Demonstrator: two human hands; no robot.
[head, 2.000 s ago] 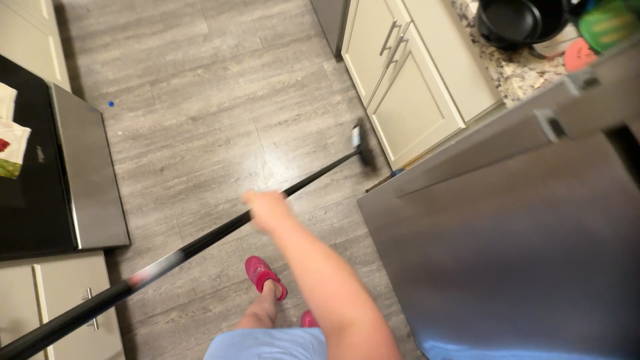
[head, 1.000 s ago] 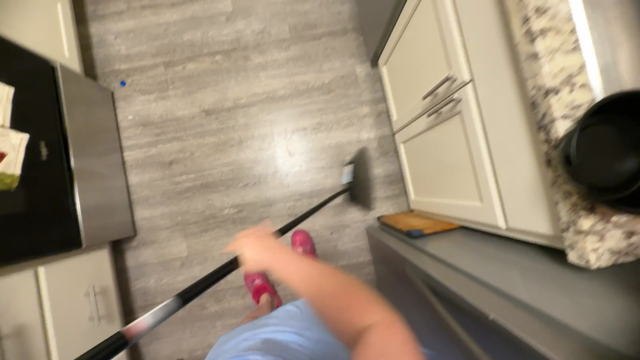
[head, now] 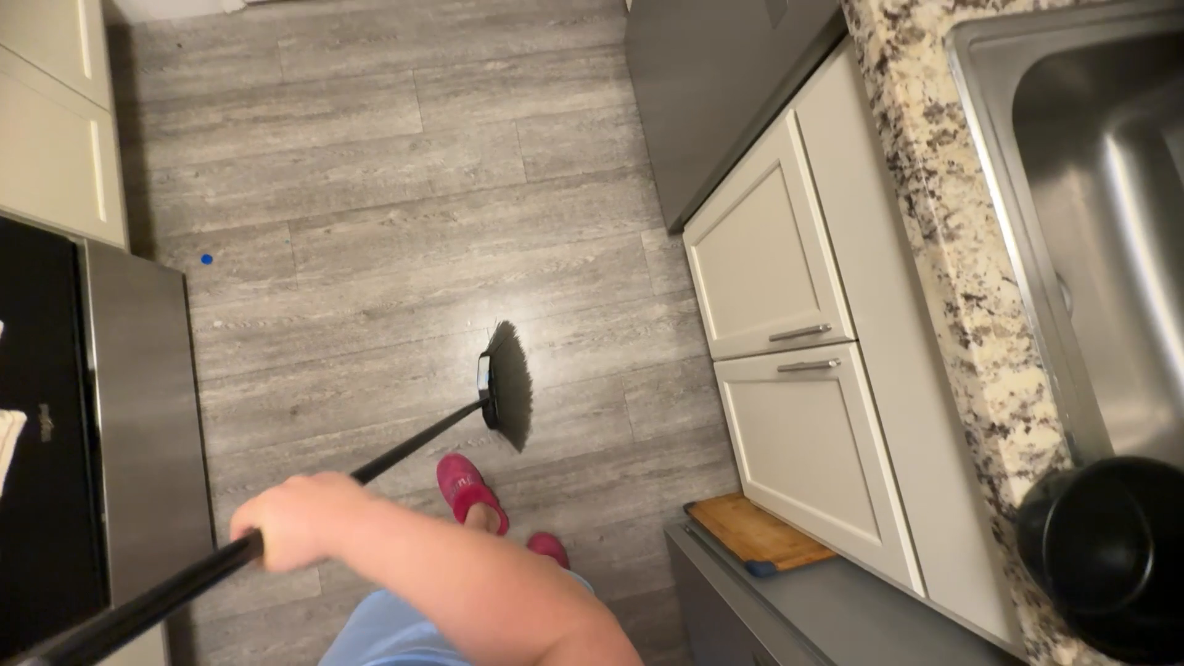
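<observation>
My right hand (head: 301, 520) is closed around the black handle of a broom (head: 416, 446), with the forearm reaching in from the bottom right. The handle runs from the lower left corner up to the broom head (head: 507, 387), whose dark bristles fan out to the right over the grey wood-look floor. My left hand is out of view, and so is the near end of the handle. Just below the broom head is a pink slipper (head: 462, 486) on one foot; the other slipper (head: 548, 548) shows partly beside my arm. A small blue round thing (head: 206, 260) lies on the floor at the left.
An oven front (head: 143, 407) and cream cabinets (head: 60, 139) line the left. On the right are cabinet doors (head: 763, 250), a granite counter (head: 962, 277), a steel sink (head: 1101, 231) and a black pot (head: 1101, 555). A wooden cutting board (head: 758, 534) is beside the lower cabinet.
The broom head has moved away from the right-hand cabinets and now lies farther left on the floor. My right hand keeps hold of the handle. The view has shifted towards the sink.
</observation>
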